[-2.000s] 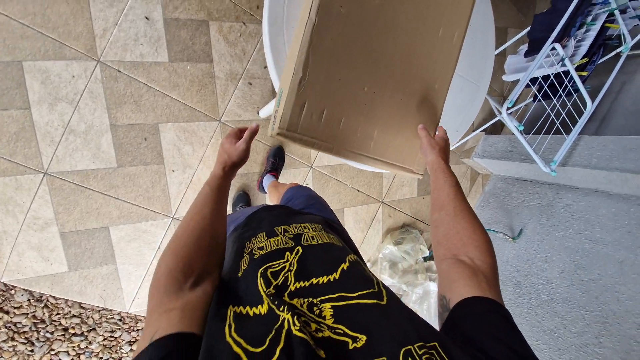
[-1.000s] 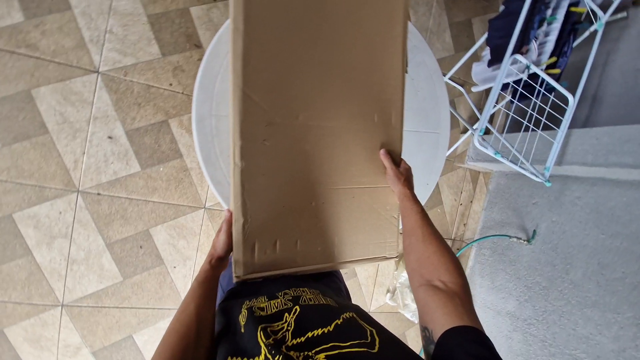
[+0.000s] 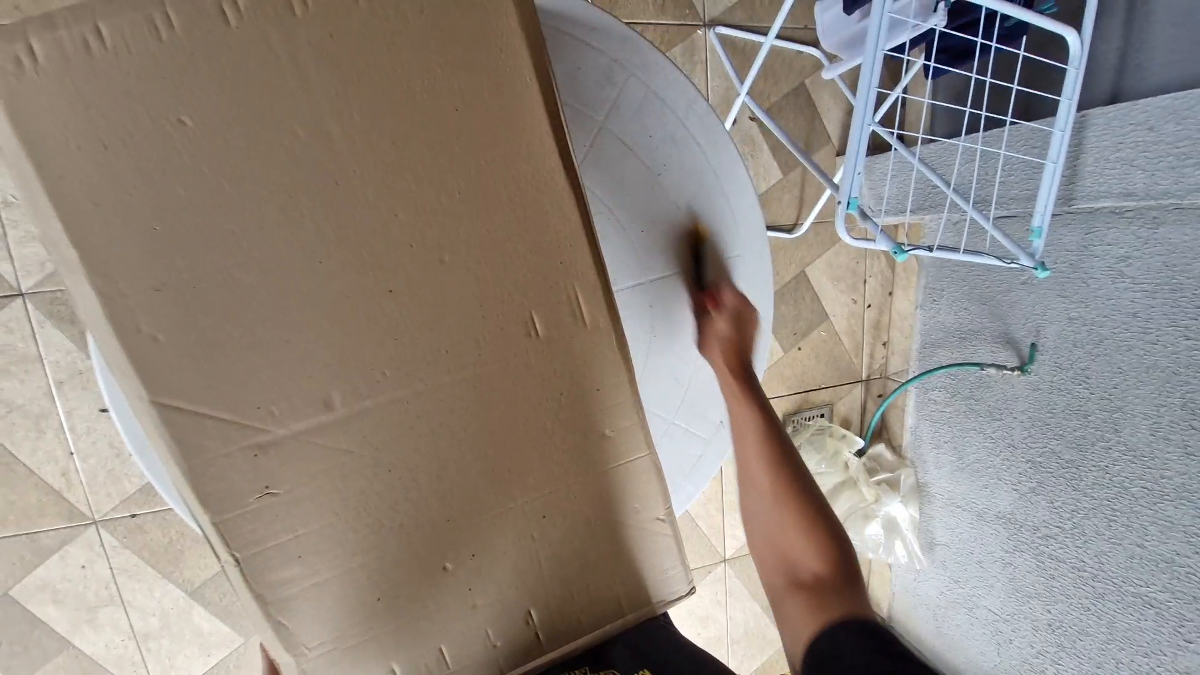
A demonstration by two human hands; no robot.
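A large cardboard box [image 3: 375,309] lies tilted across a round white plastic table [image 3: 647,187], covering most of it. To the right of the box, my right hand [image 3: 727,323] is closed around a small dark tool [image 3: 697,248] with a yellow tip, blurred by motion, over the bare part of the table; its exact kind cannot be told. Only a fingertip of my left hand [image 3: 269,662] shows at the box's near left corner, at the bottom edge of the view. The rest of that hand is hidden or out of frame.
A white folding clothes rack [image 3: 862,141] with clothes on it stands at the upper right. Beside the textured grey wall [image 3: 1059,422] are a green hose [image 3: 914,375], a clear plastic bag [image 3: 881,497] and a floor drain [image 3: 808,415]. Patterned tiles [image 3: 75,581] cover the floor.
My right hand has let go of the box's right edge and now holds a small dark tool. The box now lies tilted on the table. My left hand has mostly gone out of sight.
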